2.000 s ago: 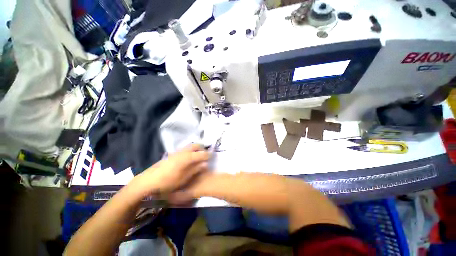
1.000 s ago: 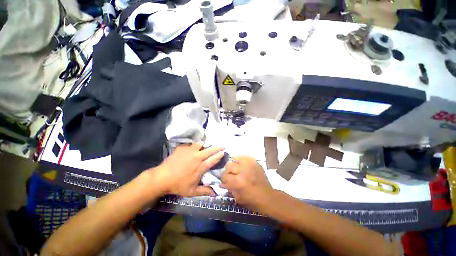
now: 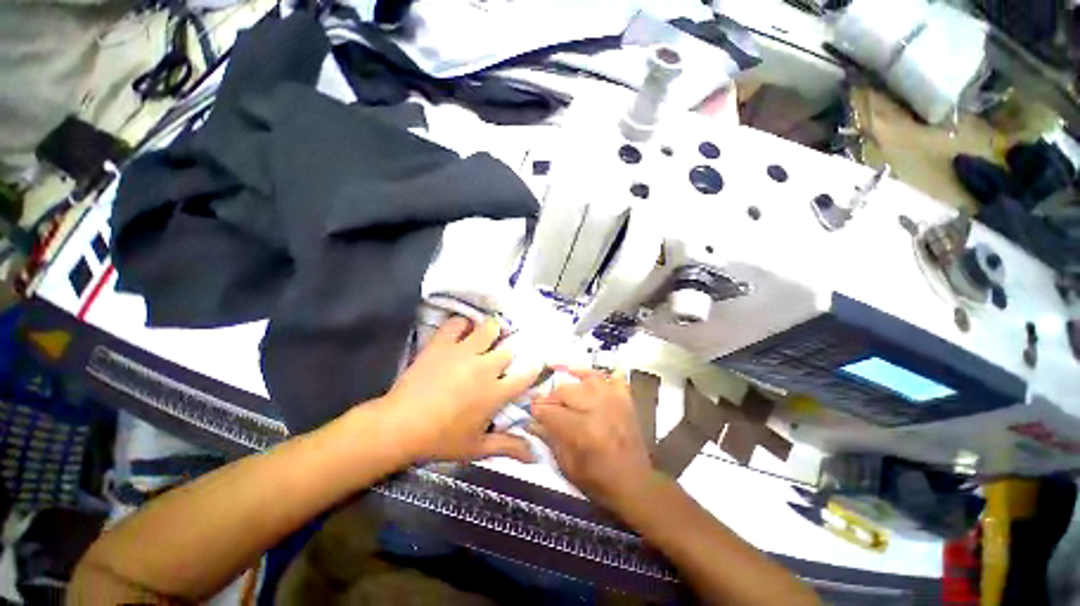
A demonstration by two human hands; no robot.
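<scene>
A part-sewn garment lies left of the needle area, with a dark grey part (image 3: pixel 344 225) and a light-grey panel (image 3: pixel 480 263). My left hand (image 3: pixel 456 391) presses on the bunched light-grey cloth in front of the presser foot. My right hand (image 3: pixel 592 432) is beside it with curled fingers, pinching the cloth's right edge at the presser foot (image 3: pixel 614 331). The sewing machine (image 3: pixel 699 189) stands behind the hands. Small brown-grey patches (image 3: pixel 749 429) lie right of my right hand, partly overlapping. The cloth under my fingers is mostly hidden.
Yellow-handled thread snips (image 3: pixel 855 526) lie at the right, beside a dark bundle (image 3: pixel 906 488). The control panel (image 3: pixel 876 361) is on the machine front. An edge ruler (image 3: pixel 190 400) runs along the table front. A blue crate (image 3: pixel 42 408) is below left. White and dark fabric heaps lie behind.
The view has turned, so the machine appears tilted and further right. Both hands came together at the cloth near the needle and remain there. The dark cloth appears more spread.
</scene>
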